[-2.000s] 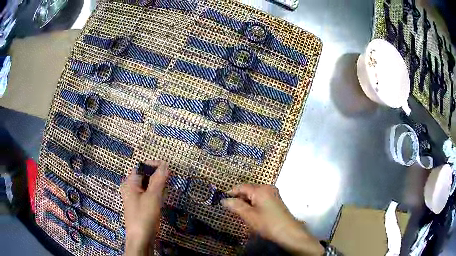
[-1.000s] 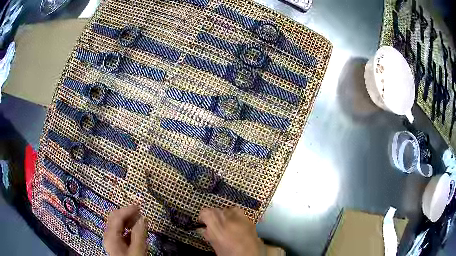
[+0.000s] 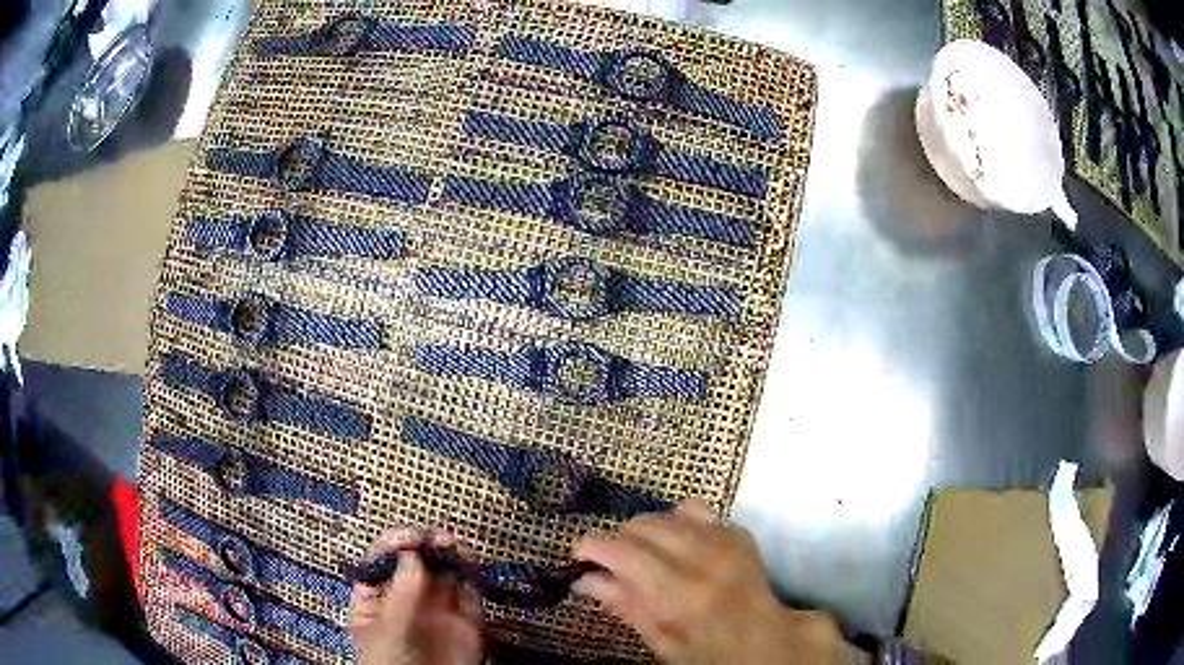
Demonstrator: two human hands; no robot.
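A dark watch strap piece [image 3: 526, 573] lies level between my hands, low over the tan mesh mat [image 3: 747, 429]. My left hand [image 3: 422, 600] pinches its left end between thumb and fingers. My right hand [image 3: 695, 585] has its fingertips on its right end. The fingers hide both ends, and the piece's round ring is blurred. Just above it, another strap piece [image 3: 552, 483] lies on the mat, its right end close to my right hand. More striped strap pieces with round rings lie in two columns up the mat.
A white bowl [image 3: 993, 130] with small reddish bits stands at upper right, above a clear tape roll [image 3: 1084, 309]. Cardboard [image 3: 993, 572] with a white strip [image 3: 1070, 565] lies lower right. More cardboard [image 3: 91, 260] and a clear dish [image 3: 112, 88] are at left. Another strap-covered mat [image 3: 1104, 104] is upper right.
My hands have come closer around a strap piece, now stretched between them; a second ago my left hand was apart from it. The whole view has shifted and turned slightly.
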